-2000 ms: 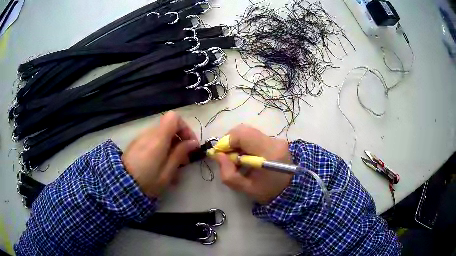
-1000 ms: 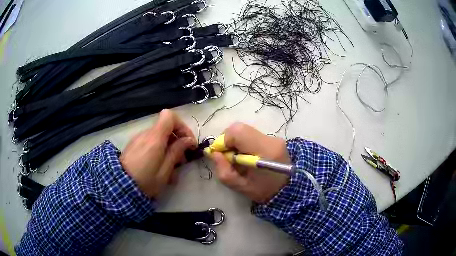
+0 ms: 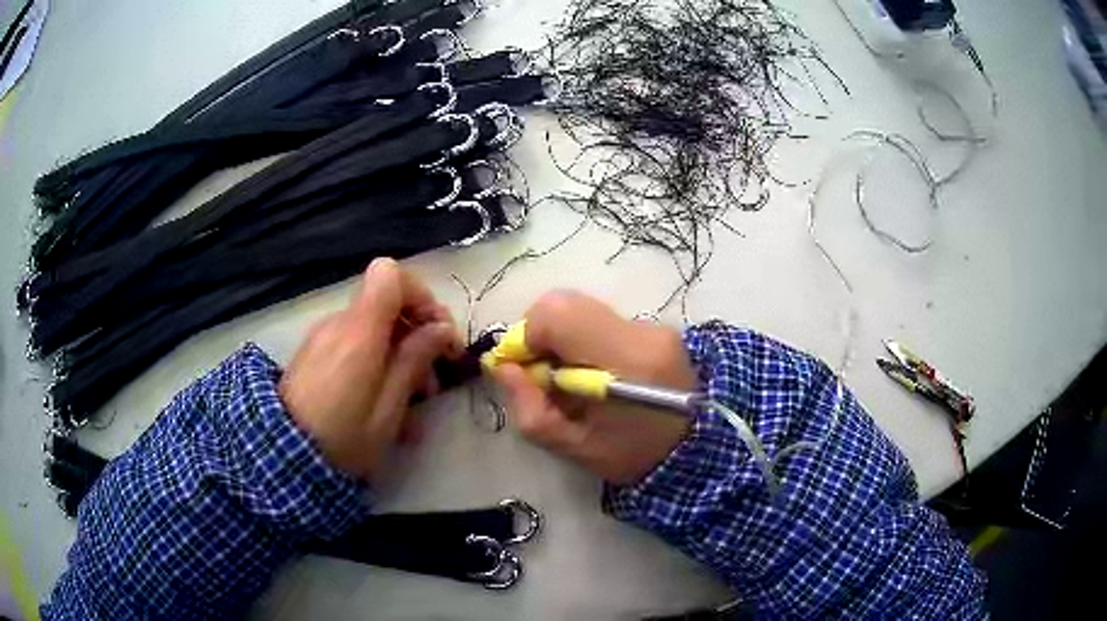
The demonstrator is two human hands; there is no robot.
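Observation:
My left hand (image 3: pixel 370 370) pinches a short showing end of a black webbing strap (image 3: pixel 457 368) in front of me. A metal D-ring (image 3: pixel 492 334) shows at that end, partly hidden by fingers. My right hand (image 3: pixel 607 382) holds a yellow pen-shaped tool (image 3: pixel 583 381) with a silver rear section, its front at the strap end. A yellow wrap (image 3: pixel 510 343) sits by the right fingers. The tool's exact tip is hidden. Thin dark thread tails (image 3: pixel 495 410) hang by the strap end.
Black straps with rings (image 3: pixel 279 182) are piled at upper left. A thread heap (image 3: pixel 680 109) lies beyond my hands. More straps (image 3: pixel 425 541) lie near my left sleeve. A pale cord (image 3: pixel 859 194) loops at right. Red-handled snips (image 3: pixel 930 381) lie right. A black adapter (image 3: pixel 917 12) is at the top edge.
Both hands, the strap end and the tool have shifted slightly left in the picture. The piled straps and thread heap also appear slightly further left and up. The grips are unchanged.

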